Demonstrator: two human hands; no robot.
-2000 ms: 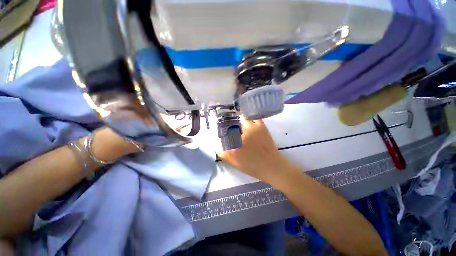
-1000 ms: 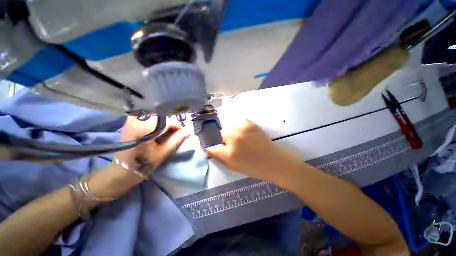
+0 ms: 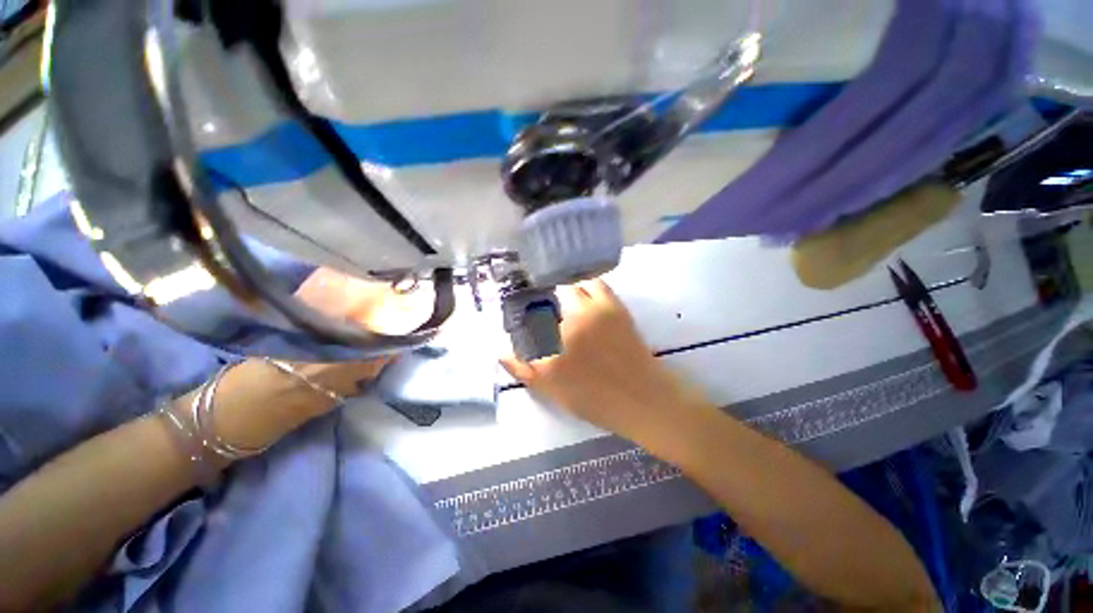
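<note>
A light blue cloth (image 3: 276, 515) lies in folds left of the needle and hangs over the table's front edge. Its paler edge (image 3: 450, 377) lies flat beside the presser foot (image 3: 485, 287). My left hand (image 3: 348, 317) is on the cloth left of the needle, partly hidden behind the shiny metal loop; its fingers hold the cloth. My right hand (image 3: 587, 353) is just right of the grey block (image 3: 535, 328), its fingertips at the cloth's right edge; whether they grip it is hidden. The sewing machine (image 3: 420, 72) fills the top, with a ribbed knob (image 3: 573, 240) above the block.
Purple strips (image 3: 863, 132) drape over the machine head above a tan pad (image 3: 875, 237). Red-handled snips (image 3: 935, 326) lie at right. A measuring scale (image 3: 671, 461) runs along the table's front edge. Pale scraps (image 3: 1043, 443) hang at lower right.
The camera view has shifted back, showing the metal loop again. My left hand sits farther left of the cloth edge, and a small dark folded corner shows below it. My right hand stays beside the block.
</note>
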